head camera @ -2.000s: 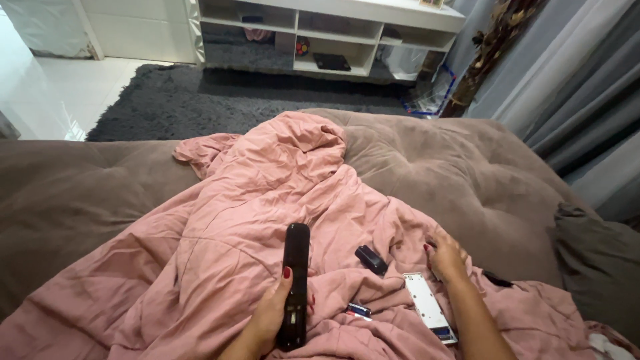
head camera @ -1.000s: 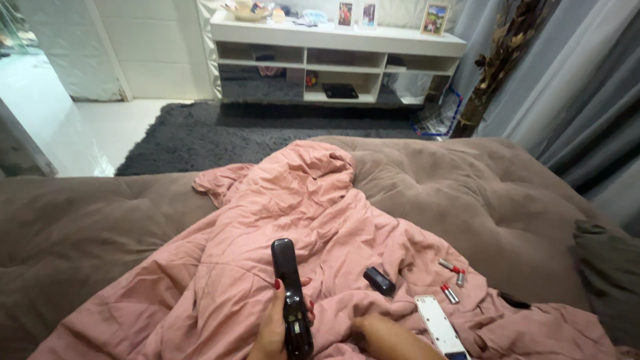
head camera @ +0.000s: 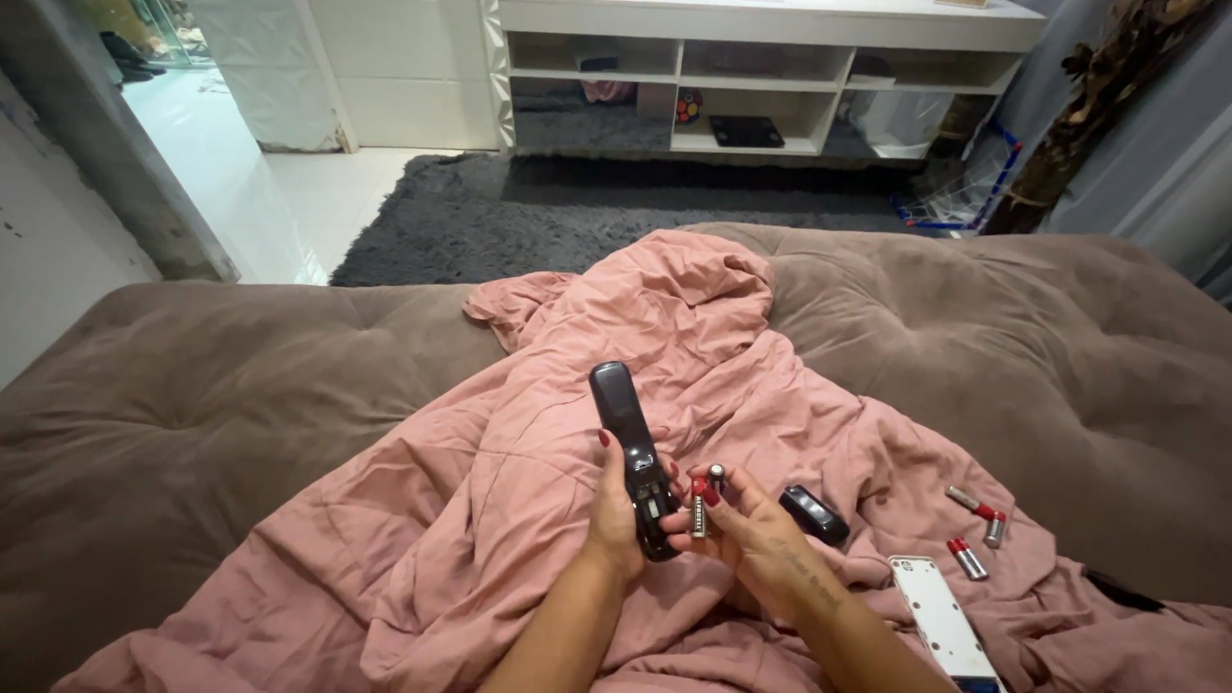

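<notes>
My left hand (head camera: pixel 616 510) grips a glossy black remote control (head camera: pixel 630 452), its back turned up and the battery compartment uncovered at the near end. Close beside that compartment, my right hand (head camera: pixel 746 529) holds two red-and-silver batteries (head camera: pixel 700 508) between its fingers. A black battery cover (head camera: pixel 814 514) lies on the pink blanket (head camera: pixel 539 481) just right of my right hand. Farther right on the blanket are several loose batteries (head camera: pixel 967 558). Near them, a white remote control (head camera: pixel 941 616) lies partly cut off by the lower edge of the view.
The blanket is spread over a brown tufted sofa (head camera: pixel 914 318). Past it lie a dark shaggy rug (head camera: pixel 577 207) and a white TV cabinet (head camera: pixel 770 24) with open shelves. Grey curtains (head camera: pixel 1155 135) and dried plant stems (head camera: pixel 1068 125) stand at the right.
My right hand has moved from the blanket to beside the black remote control, and two batteries now show in it. My left hand keeps hold of the remote.
</notes>
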